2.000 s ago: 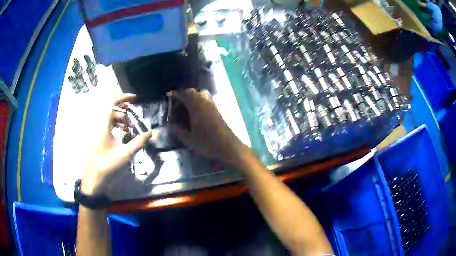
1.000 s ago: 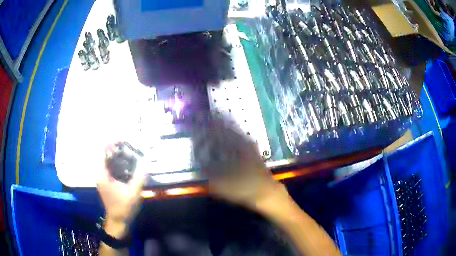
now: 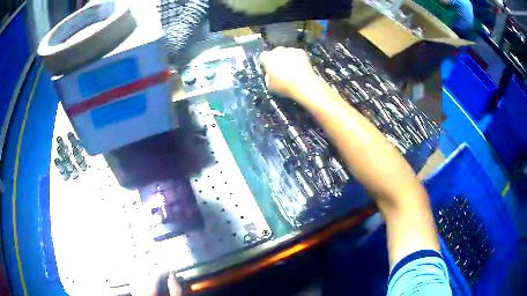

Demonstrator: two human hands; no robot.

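My right hand (image 3: 287, 70) is bare and reaches over the far left part of the tray of silver metal parts (image 3: 370, 87). Its fingers are bunched; what they hold is hidden. My left hand (image 3: 164, 285) is cut off by the bottom edge at the bench's front, blurred by glare; only some fingers show. The dark fixture (image 3: 173, 208) sits on the bright work plate (image 3: 222, 199), with a purple-white glow at its left side. Something silver shows in the glow.
A white carton (image 3: 121, 98) with a tape roll (image 3: 86, 29) stands above the fixture. Several standing parts (image 3: 70, 157) are at far left. A green strip (image 3: 245, 167) borders the tray. An open brown carton (image 3: 399, 29) and a blue bin (image 3: 462, 231) are at right.
My right hand has moved from beside the fixture up to the tray. My left hand has dropped to the bottom edge. The view has shifted, showing the tape roll and more of the carton.
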